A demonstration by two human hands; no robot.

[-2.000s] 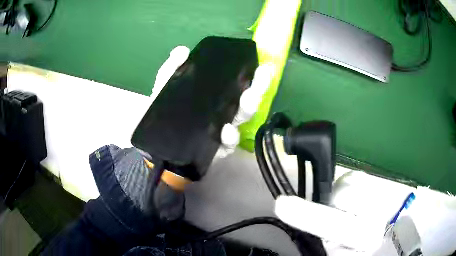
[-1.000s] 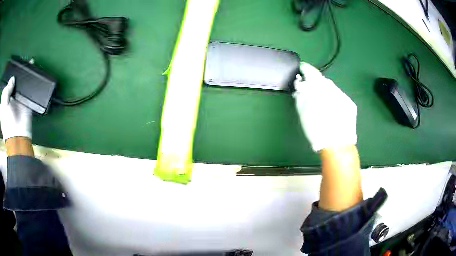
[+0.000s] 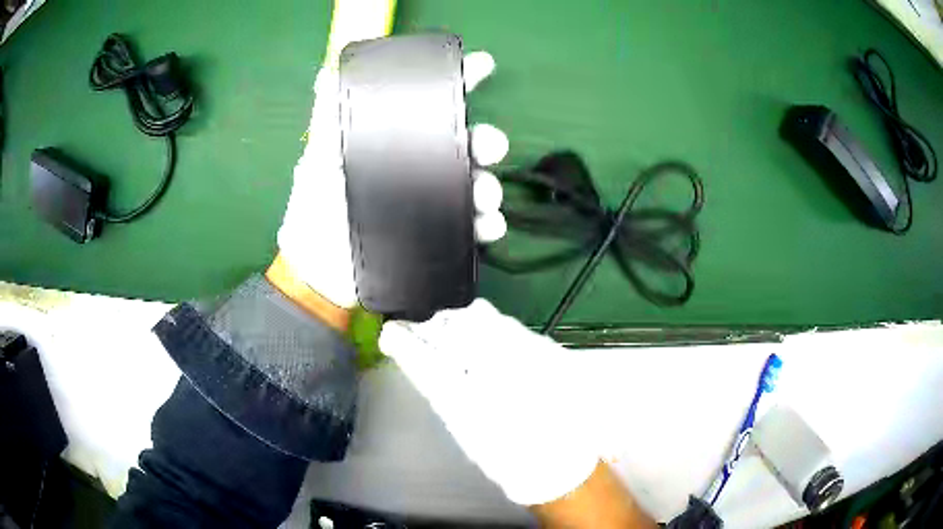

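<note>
A black power adapter [image 3: 412,176] is held upright in front of me, its broad smooth face towards the camera. My left hand [image 3: 323,207], in a white glove, grips it from behind, with the fingertips showing along its right edge. My right hand [image 3: 496,398], also gloved in white, is at the adapter's lower end, with its fingers closed there. What the right fingers grip is partly hidden, so I cannot tell if it is the adapter's end or its cord. A coiled black cord [image 3: 612,219] lies to the right of the adapter, over the green belt.
Another adapter [image 3: 68,194] with a coiled cord lies on the green belt at left, and one [image 3: 843,165] at right. A yellow-green edged strip [image 3: 362,19] runs behind the held adapter. A blue-and-white toothbrush [image 3: 747,426] and a whitish bottle [image 3: 794,455] lie on the white ledge.
My left hand has left the adapter at left and now holds the larger adapter, lifted off the belt. My right hand has moved down and left to its lower end.
</note>
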